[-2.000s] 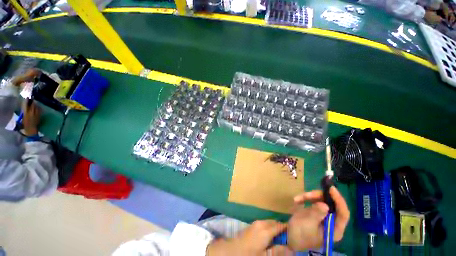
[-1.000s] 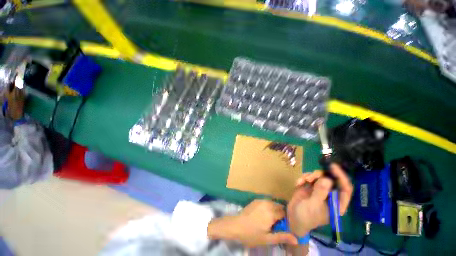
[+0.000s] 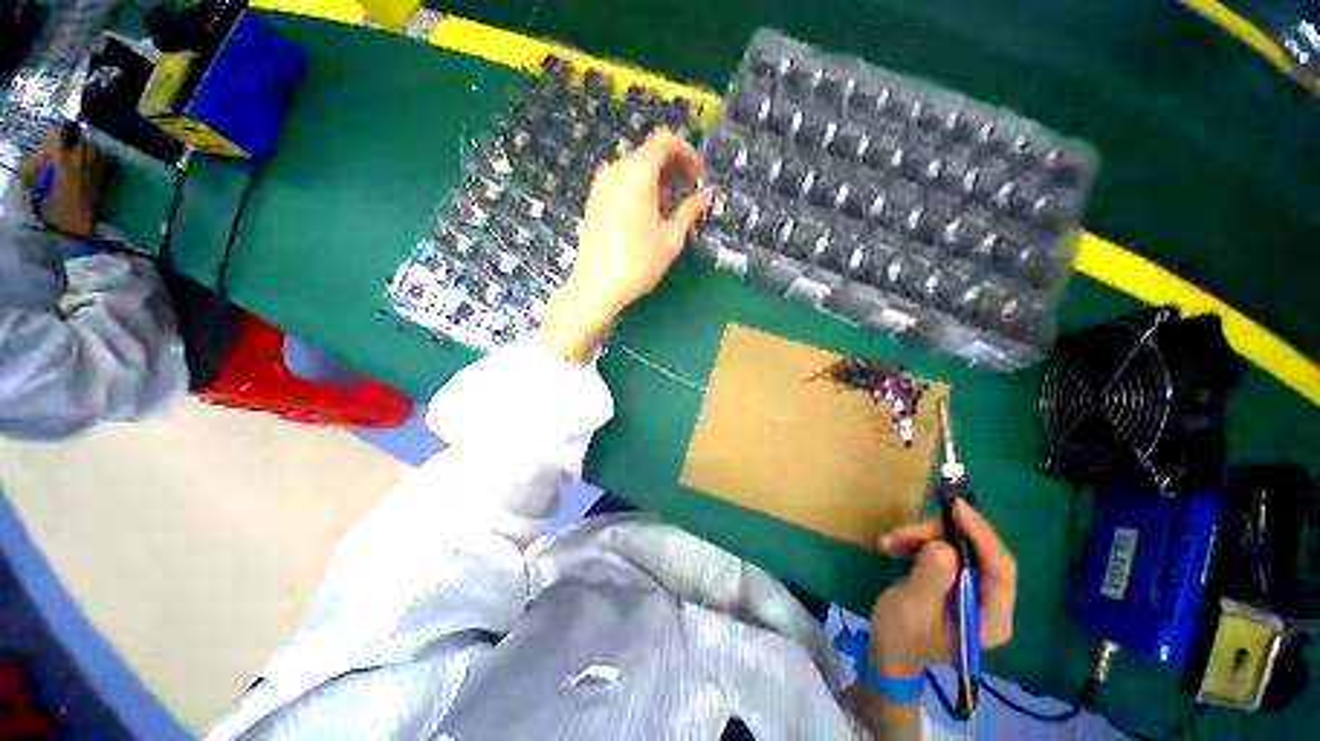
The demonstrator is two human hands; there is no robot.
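My right hand (image 3: 941,594) holds the soldering iron (image 3: 961,579) upright in the picture, its metal tip at the right edge of the tan work board (image 3: 782,449). A pile of leaded components (image 3: 886,388) lies at the board's upper right, beside the tip. My left hand (image 3: 644,210) is over the gap between the left blister tray (image 3: 500,217) and the right blister tray stack (image 3: 883,188). Its thumb and fingers curl close together at the stack's left edge. Whether they pinch a module there is too small to tell.
A black fume fan (image 3: 1112,398), a blue soldering station (image 3: 1148,565) and an iron stand with sponge (image 3: 1241,654) stand at the right. A neighbour's hand (image 3: 65,181) and another blue station (image 3: 239,80) are at the left. A thin wire (image 3: 659,366) crosses the green bench.
My left hand has left my right wrist and reached forward to the trays. My right hand still holds the iron. The camera view has shifted, so the trays appear higher.
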